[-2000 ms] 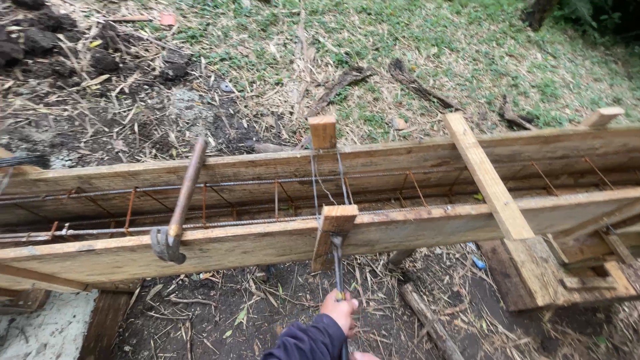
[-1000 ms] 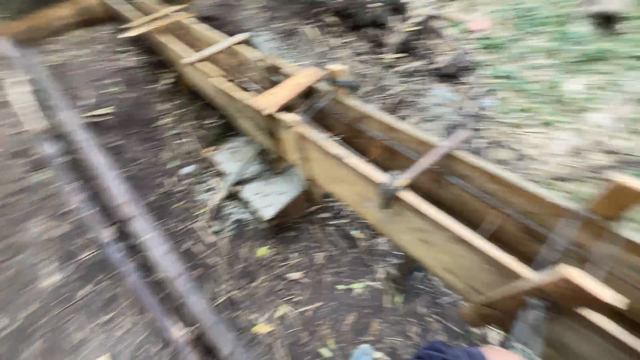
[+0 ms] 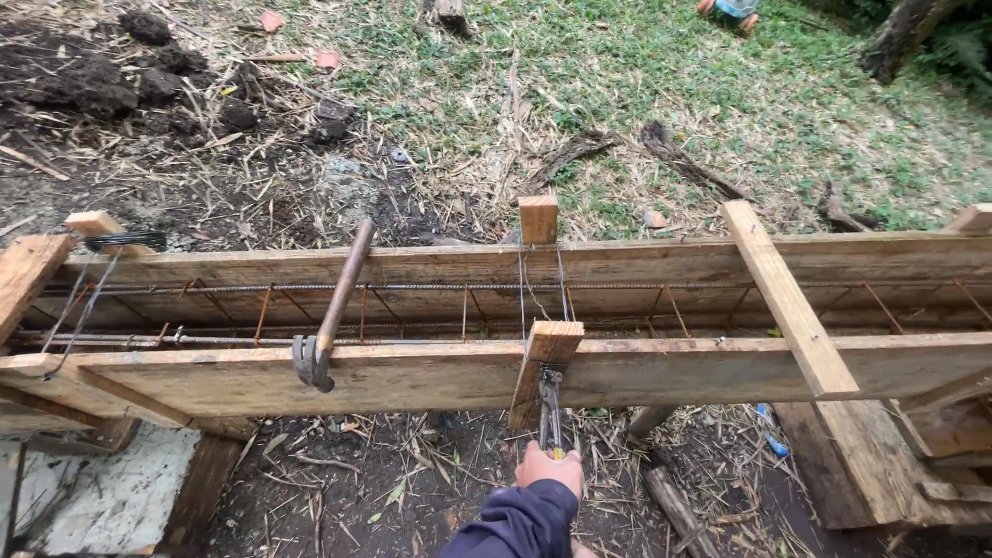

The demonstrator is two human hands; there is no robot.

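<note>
My left hand (image 3: 549, 467), at the end of a dark sleeve, is closed around metal pliers or pincers (image 3: 550, 411) with a bit of yellow at the grip. Their jaws meet dark tie wire on the outer face of a short wooden block (image 3: 556, 341), which leans against the near formwork board (image 3: 434, 380). Wire strands (image 3: 522, 291) cross the trough from this block to another block (image 3: 538, 219) at the far board. Only a sliver of skin, apparently my right hand (image 3: 583, 549), shows at the bottom edge; its grip is hidden.
A claw hammer (image 3: 314, 364) rests across the trough, left of my hand. Rebar with stirrups (image 3: 434, 287) runs inside. A wooden crosspiece (image 3: 790, 298) spans the boards at right. A wire coil (image 3: 128, 240) hangs at far left. Sticks (image 3: 682, 511) lie on the soil.
The view swung left along the formwork, blurred, and has come back to the wired block. The tool is at the near block in both the oldest frame and now.
</note>
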